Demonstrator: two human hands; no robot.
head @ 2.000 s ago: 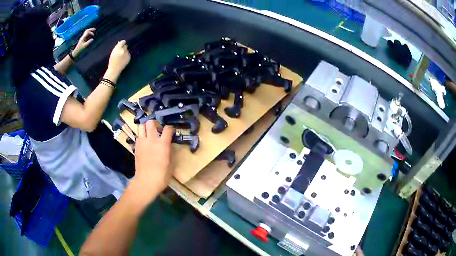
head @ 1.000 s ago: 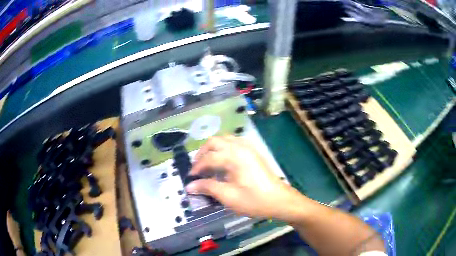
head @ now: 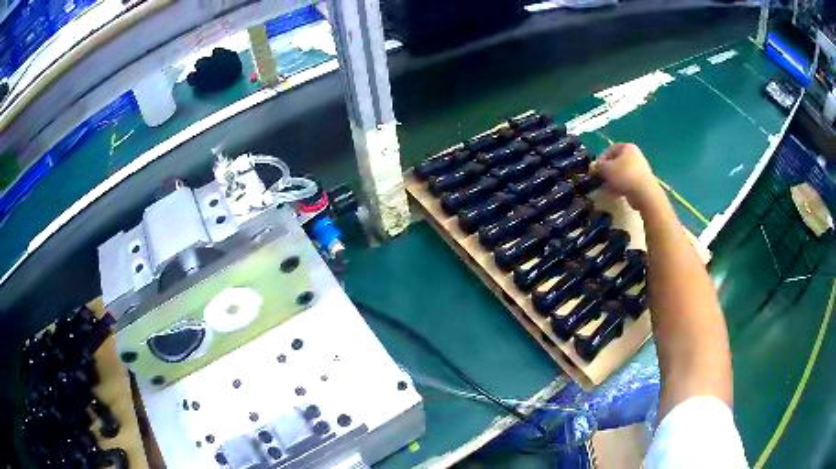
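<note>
My right hand [head: 625, 172] is at the far right edge of the rows of black plastic handles [head: 513, 206], its fingers closed on the end of one handle [head: 587, 180]. The rows lie on a tan cardboard sheet [head: 600, 366]. The pneumatic fixture [head: 266, 343] stands at the left, and its nest of silver locating blocks [head: 266, 440] holds no handle. Its yellow-green front plate [head: 266, 284] shows a dark rounded opening and a white disc. My left hand is not in view.
A jumbled pile of black handles [head: 60, 394] lies at the far left. A metal post [head: 371, 137] stands behind, between fixture and rows. A black cable [head: 440, 353] crosses the bench. A blue-lined bin [head: 632, 412] is below the bench edge.
The view has swung right. My right hand has moved from the fixture's nest to the handle rows at the right. The handle that was in the nest is gone from it.
</note>
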